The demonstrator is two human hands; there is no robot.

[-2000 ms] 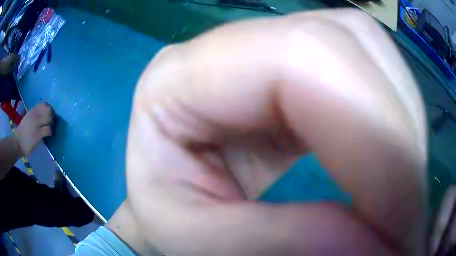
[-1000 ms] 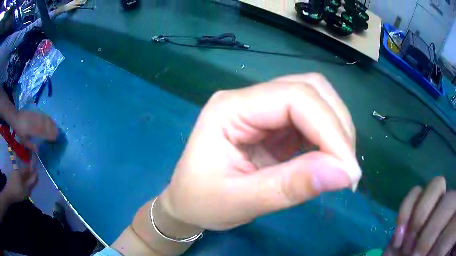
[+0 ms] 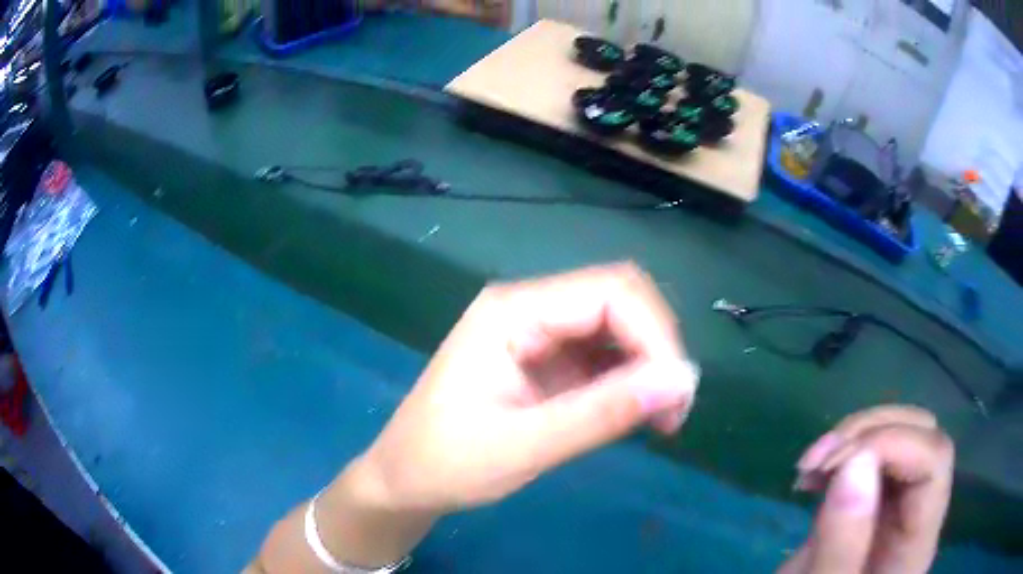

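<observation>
My left hand (image 3: 538, 392), with a thin bracelet at the wrist, is above the blue-green surface near the middle of the view. Its thumb and index finger are pinched together, with a tiny pale bit (image 3: 689, 386) at the tips; blur hides what it is. My right hand (image 3: 881, 482) is at the lower right, cut off by the bottom edge, fingers loosely curled and thumb apart from them. Nothing shows in it. The two hands do not touch.
Black cords lie on the green belt, one behind my left hand (image 3: 387, 176) and one at right (image 3: 836, 340). Black round housings (image 3: 656, 101) sit on a tan board (image 3: 516, 73). A blue bin (image 3: 836, 207) is at right; a clear bag (image 3: 47, 241) is at left.
The view has shifted, showing more of the belt and board. My left hand is farther from the camera than before. My right hand has come further into view. The other person's hands are out of view.
</observation>
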